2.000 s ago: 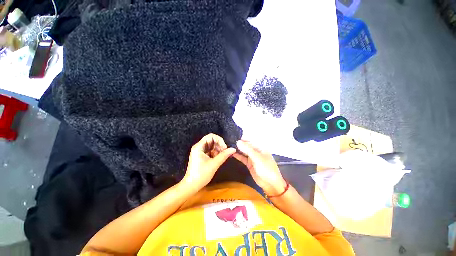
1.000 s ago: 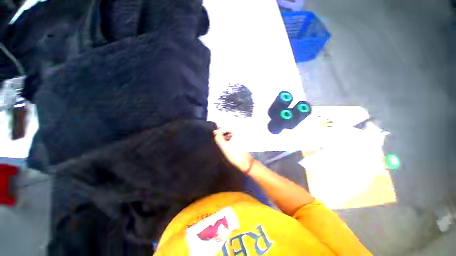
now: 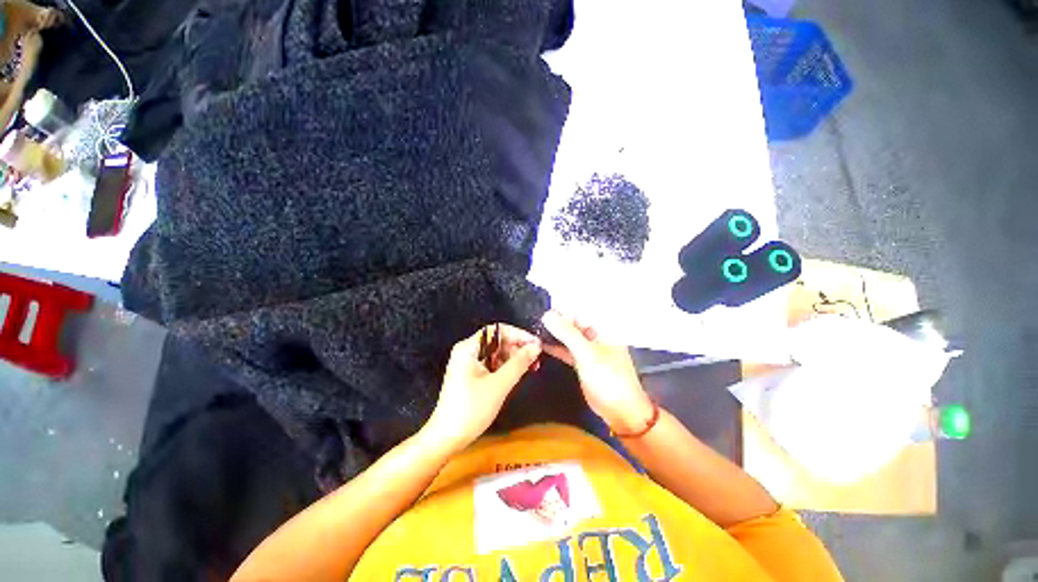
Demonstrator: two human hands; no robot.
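A large charcoal, speckled garment lies over the white table and my lap, with smooth black cloth along its right side. My left hand is at its near right edge, thumb and finger pinched, with a small dark tool, possibly thread snips, tucked in the fingers. My right hand pinches the garment's edge, fingertips close to those of my left hand. Any needle or thread is too fine to see. A loose pile of tiny black pieces lies on the white tabletop beyond my right hand.
Three black thread cones lie right of the pile. A crumpled white bag on tan cardboard and a green-capped bottle are at right. Blue basket is upper right; red stool and phone are left.
My left hand, out of sight one second ago, shows again beside my right hand. The view swung away and back. The near part of the garment, smoother and blurred then, now lies in folds again.
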